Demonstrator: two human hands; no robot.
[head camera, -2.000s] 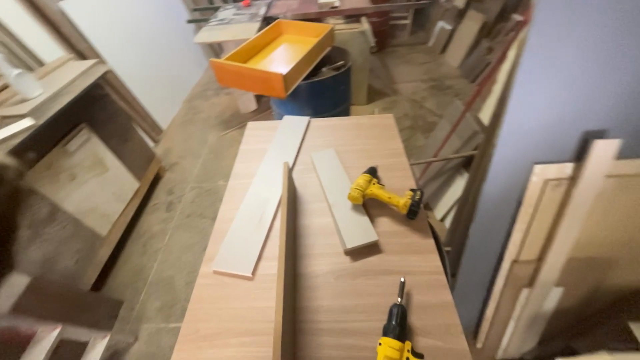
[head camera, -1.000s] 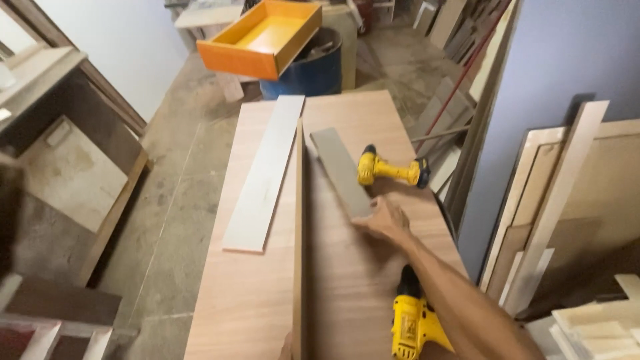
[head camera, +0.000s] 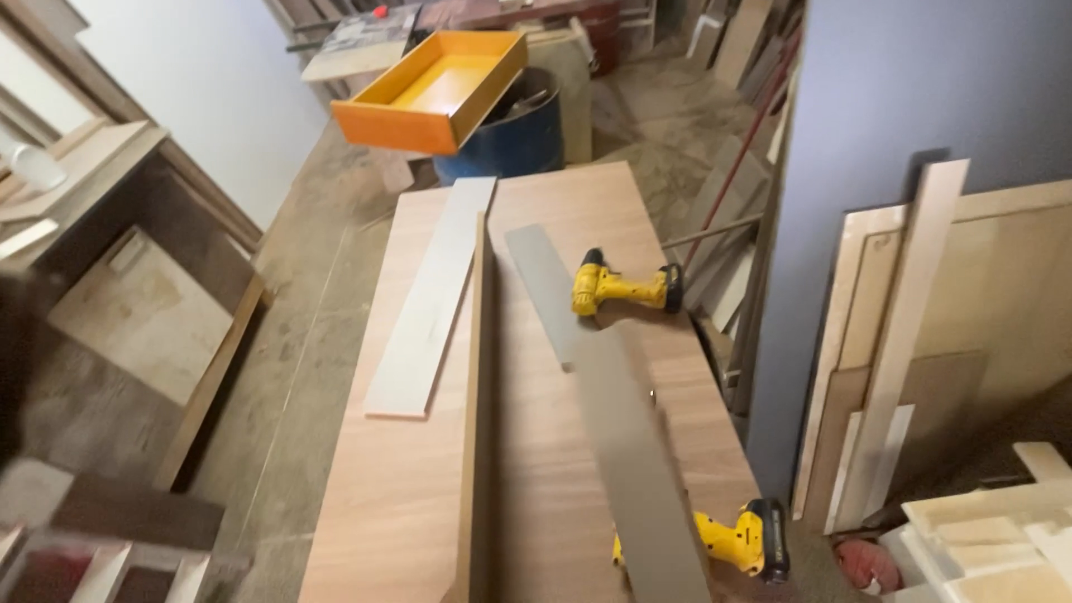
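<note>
A blurred grey board (head camera: 632, 469) is raised over the right side of the wood-faced panel (head camera: 402, 477). My right hand (head camera: 668, 431) grips it, mostly hidden behind its right edge. Another grey board (head camera: 536, 280) lies flat, its near end beside the raised one. Right of it rests a yellow cordless drill (head camera: 624, 289); a second yellow drill (head camera: 741, 540) is partly covered by the raised board. A long board (head camera: 479, 402) stands on edge along the middle, with a pale flat board (head camera: 431, 310) to its left. A skin-toned sliver at the bottom edge may be my left hand; it is unclear.
An orange drawer (head camera: 394, 126) sits on a blue drum (head camera: 523, 138) beyond the panel's far end. Wood sheets (head camera: 988, 293) lean on the grey wall at right, above a stack of offcuts (head camera: 980, 536). A wooden cabinet (head camera: 167, 209) stands at left.
My right hand was at the near end of the grey board on the panel; now a grey board is raised nearer to me, while another remains lying. The nearer drill has turned.
</note>
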